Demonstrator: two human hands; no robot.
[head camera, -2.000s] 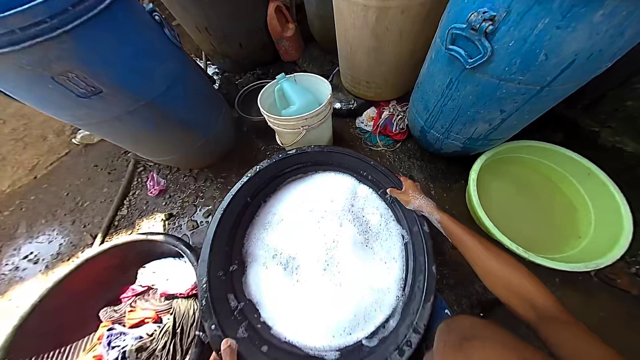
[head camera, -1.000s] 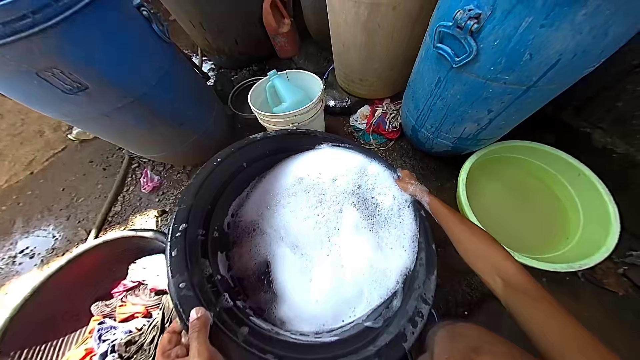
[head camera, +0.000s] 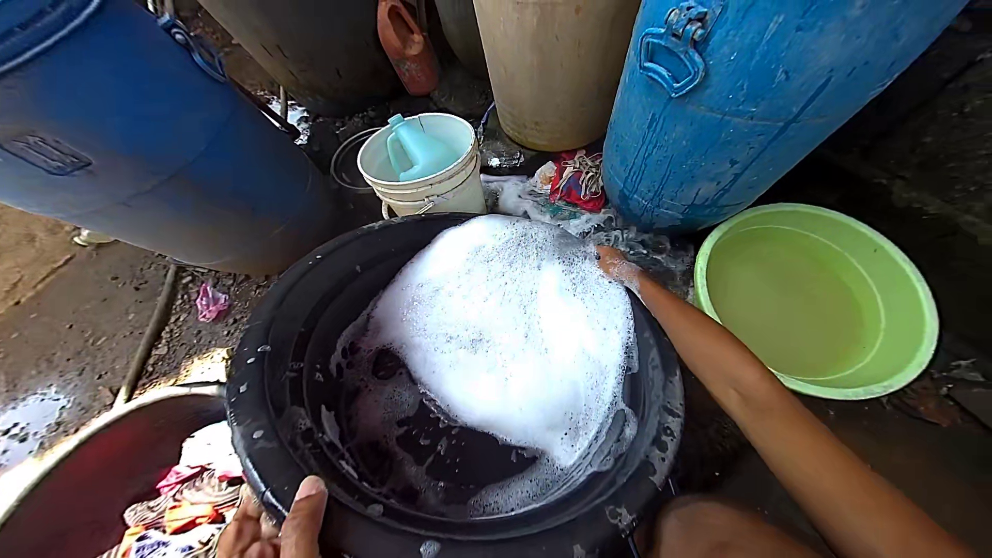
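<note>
A large round black plastic basin (head camera: 267, 434) stands tilted away from me. White soap suds (head camera: 511, 333) are heaped toward its far right side, and dark wet bottom shows at the near left. My left hand (head camera: 273, 523) grips the near left rim, thumb on top and fingers at the outer side. My right hand (head camera: 618, 267) is at the far right rim, wet with foam; its fingers are partly hidden. Foamy water (head camera: 573, 217) lies on the ground just beyond the far rim.
A white bucket (head camera: 434, 198) holding a light-blue jug (head camera: 418, 151) stands behind. Blue drums (head camera: 147, 139) (head camera: 744, 116) flank a beige one (head camera: 554, 70). A green basin (head camera: 814, 302) with cloudy water is at right, a tub (head camera: 93, 457) of clothes (head camera: 190, 496) at lower left.
The black basin has tipped away from me, and its suds have slid to the far side. Foamy water now covers ground beyond it. My left hand has come further into view on the rim.
</note>
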